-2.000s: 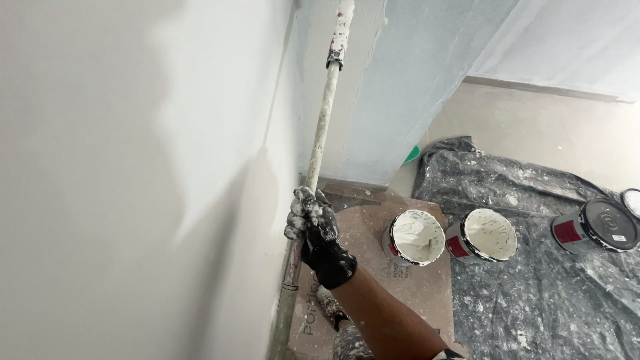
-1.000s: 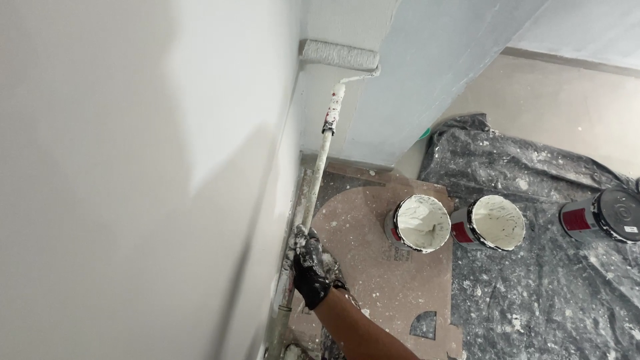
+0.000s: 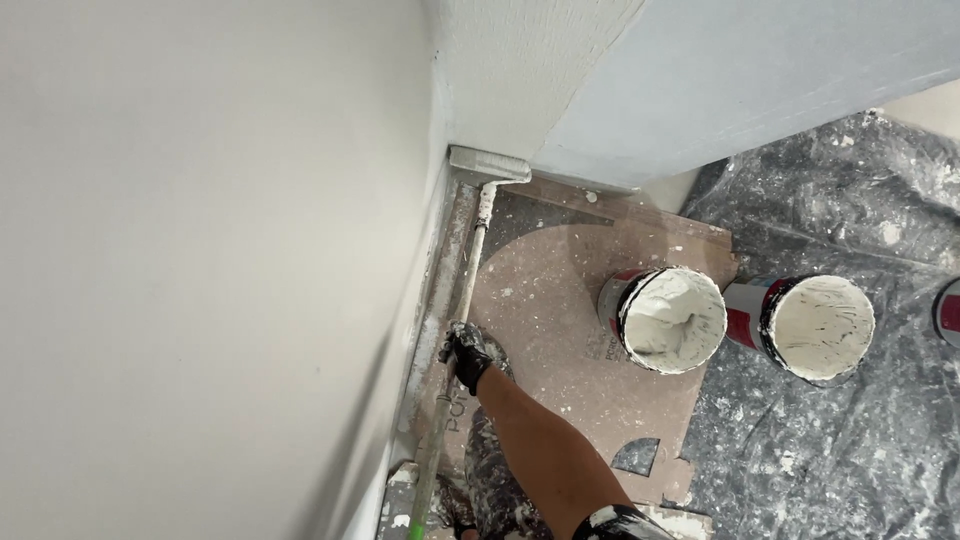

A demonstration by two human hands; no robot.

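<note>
My right hand (image 3: 466,357), in a paint-smeared black glove, is closed around the pale extension pole (image 3: 471,274) of a paint roller. The roller sleeve (image 3: 491,163), coated in off-white paint, lies against the foot of the far wall, in the corner by the left wall. Its pole slants down to a green part (image 3: 416,531) at the bottom edge. Beside that part, a dark shape with a bit of skin may be my left hand (image 3: 463,528); its grip cannot be made out. To the right stand two open paint buckets (image 3: 675,321) (image 3: 823,328), both coated inside with off-white paint.
Paint-spattered cardboard (image 3: 555,330) covers the floor below me, with a dark plastic sheet (image 3: 795,442) at right. Another bucket (image 3: 950,311) is cut off by the right edge. The left wall (image 3: 225,262) runs close beside the pole. My spattered trouser leg (image 3: 495,465) shows below.
The roller has come down the far wall to its foot; one second ago it was higher up. My right hand keeps hold of the pole. The view has shifted.
</note>
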